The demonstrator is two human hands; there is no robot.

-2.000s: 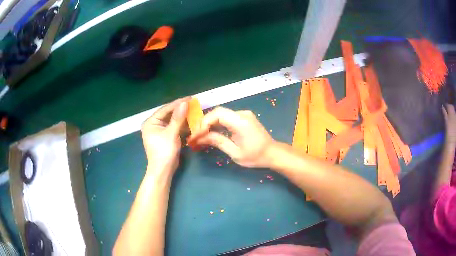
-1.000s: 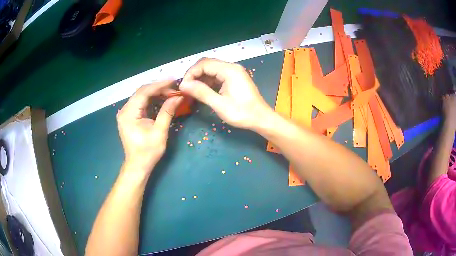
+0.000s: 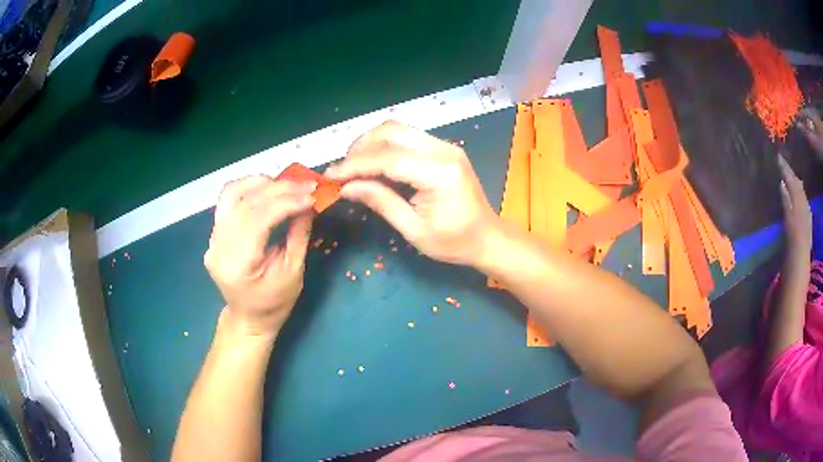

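Observation:
An orange strap (image 3: 327,193) is held between both hands above the green bench, near the pale rail. It looks folded, and its ends are partly hidden by the fingers. My left hand (image 3: 262,244) pinches its left part. My right hand (image 3: 420,194) pinches its right part with thumb and fingertips. Both hands look bare. A pile of orange and yellow-orange straps (image 3: 552,194) lies to the right, beyond my right forearm. Tiny orange dots (image 3: 368,271) are scattered on the bench below the hands.
A black speaker (image 3: 124,68) with an orange strap loop (image 3: 171,58) stands beyond the pale rail (image 3: 397,110). A metal post (image 3: 544,45) rises from the rail. An open carton (image 3: 56,338) with black rings is at left. Another person's hand (image 3: 794,198) is at far right, near small orange parts (image 3: 767,86).
The strap between my hands has turned and more of its orange surface shows. Both hands keep their hold. The other person's hands have come further into view at the far right.

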